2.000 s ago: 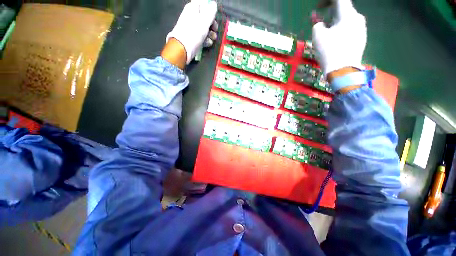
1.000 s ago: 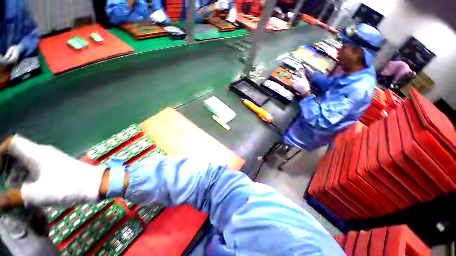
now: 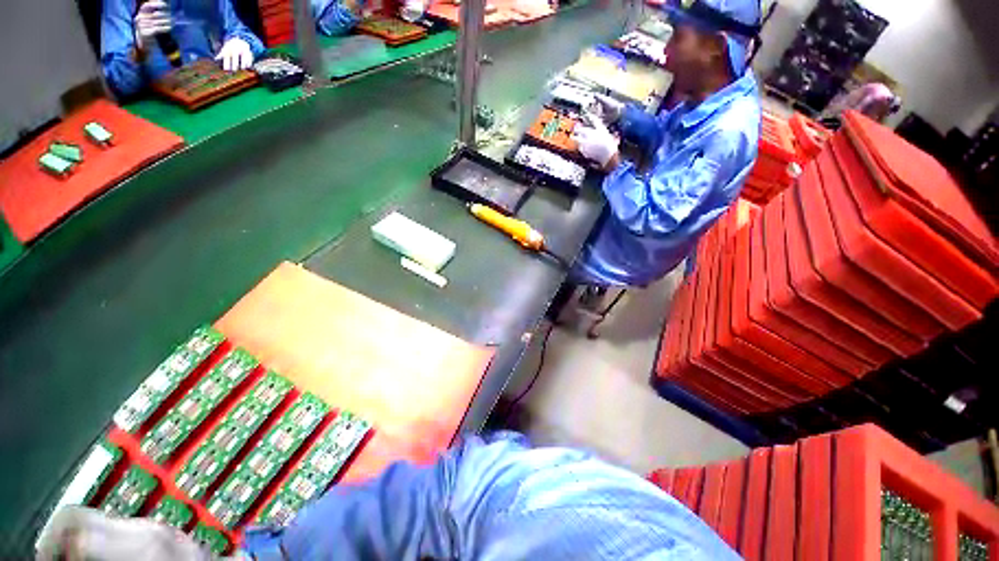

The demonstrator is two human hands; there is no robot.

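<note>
Green circuit boards lie in two rows on a red work mat at the lower left. The board at the far-left end of the upper row has a white cover over part of it. Another board in the lower row also looks white on top. My right hand, in a white glove, is at the bottom left edge over the lower row, cut off and blurred; its fingers and anything in them cannot be made out. My left hand is out of the picture.
A white strip pile, yellow slip, orange-yellow screwdriver and black tray lie along the bench. A person in blue works beyond them. Red racks stand at right. A green conveyor runs behind the mat.
The view has swung right from the mat to the line and racks. Since one second ago, my right hand has gone lower in the picture, uncovering more boards.
</note>
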